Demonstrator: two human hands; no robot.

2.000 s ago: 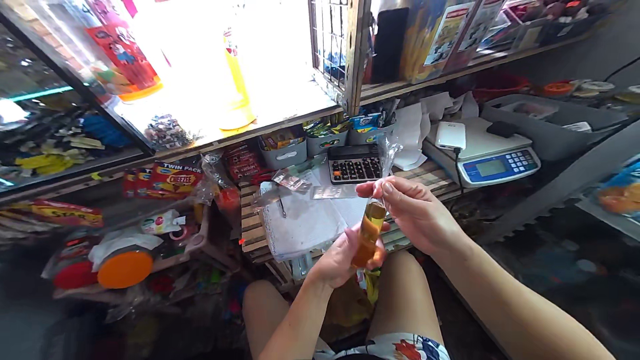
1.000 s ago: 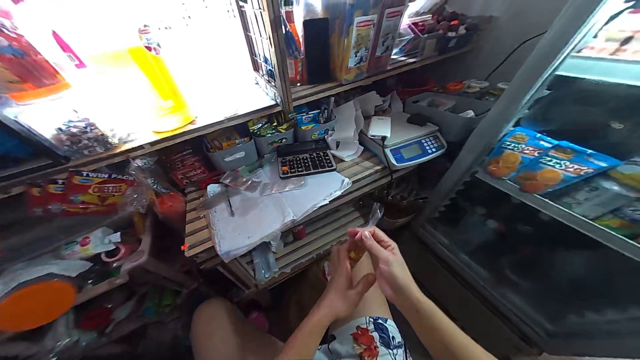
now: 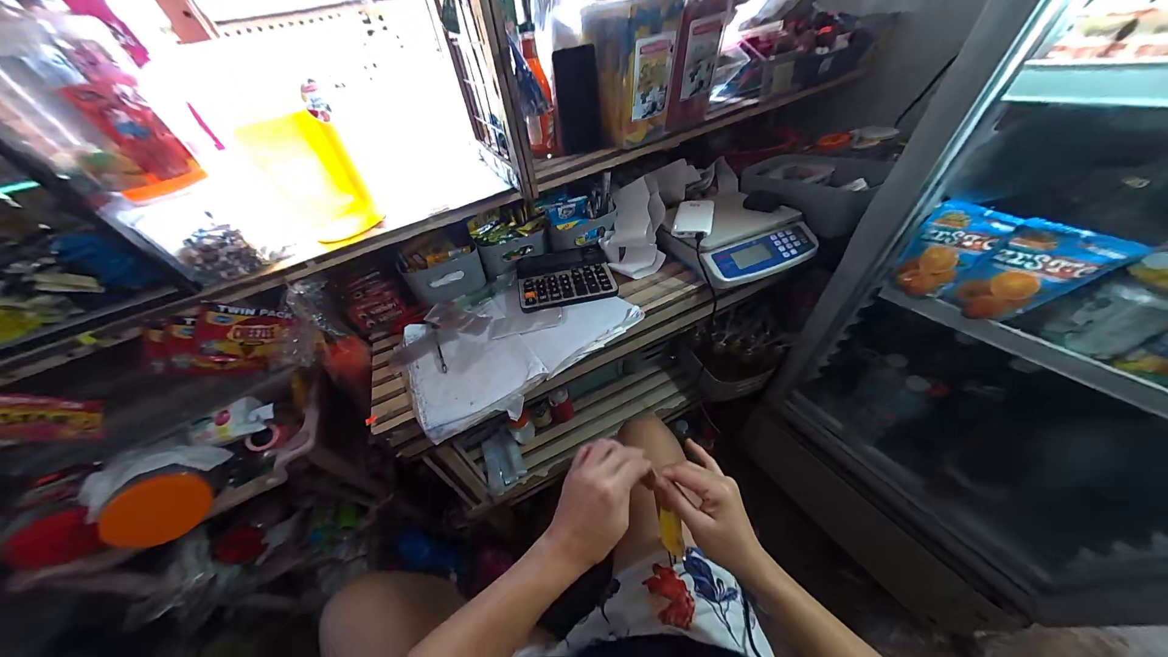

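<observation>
Over my lap, a narrow clear plastic bag of amber liquid hangs below my fingers. My left hand and my right hand meet at its upper end, fingertips pinched together around the plastic. Part of the bag's top is hidden by the fingers. Beyond the hands, an open paper notebook lies on the slatted wooden table, with a pen and clear plastic bags on it. A black calculator rests at the notebook's far edge.
A digital scale with a white power bank on it stands at the table's right. The glass-door fridge is close on the right. Small grey baskets line the back. Jars with orange lids are at lower left.
My hands have moved down toward my lap. The left hand, lower on the bag two seconds ago, is now at its upper end beside the right. The view has swung right.
</observation>
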